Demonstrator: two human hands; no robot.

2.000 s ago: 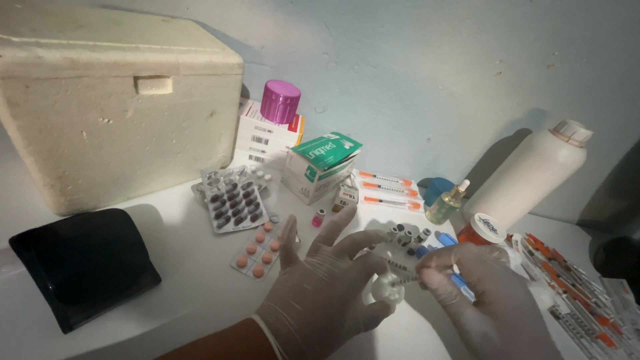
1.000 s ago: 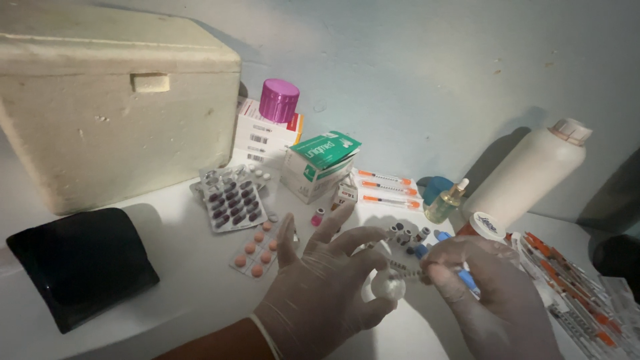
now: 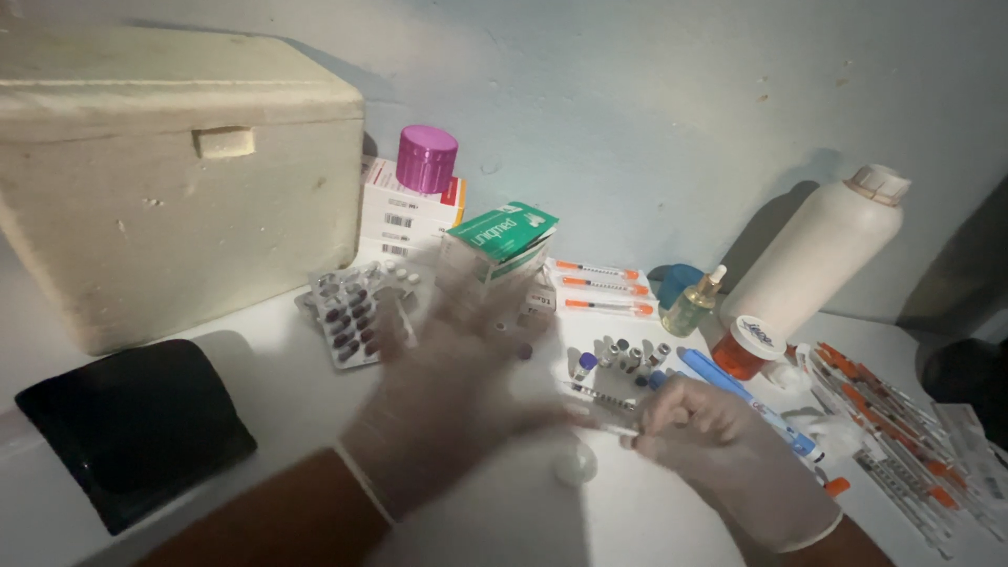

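My right hand [image 3: 709, 441], in a pale translucent glove, holds a small syringe [image 3: 602, 395] by its right end, with the needle end pointing left. Blurred by motion, my gloved left hand [image 3: 465, 378] has its fingers spread over the tablets and the green-topped box; it appears to hold nothing. Below the syringe, a small round clear object [image 3: 576, 462] lies on the white surface. Several small vials [image 3: 634, 356] lie beyond my right hand, near a purple-capped vial [image 3: 583, 365]. A blue pen injector [image 3: 748, 402] rests just behind that hand.
A foam cooler box [image 3: 181, 197], a black pouch [image 3: 138, 433], blister packs [image 3: 346, 319] and a green-and-white box [image 3: 504, 236] occupy the left and middle. Wrapped syringes [image 3: 602, 287], a dropper bottle [image 3: 691, 303], a white bottle [image 3: 819, 244], an orange jar [image 3: 744, 350] and a syringe pile [image 3: 898, 425] stand or lie right.
My left hand has come away from the round clear object and the syringe, moving up and left over the tablets. My right hand still holds the syringe.
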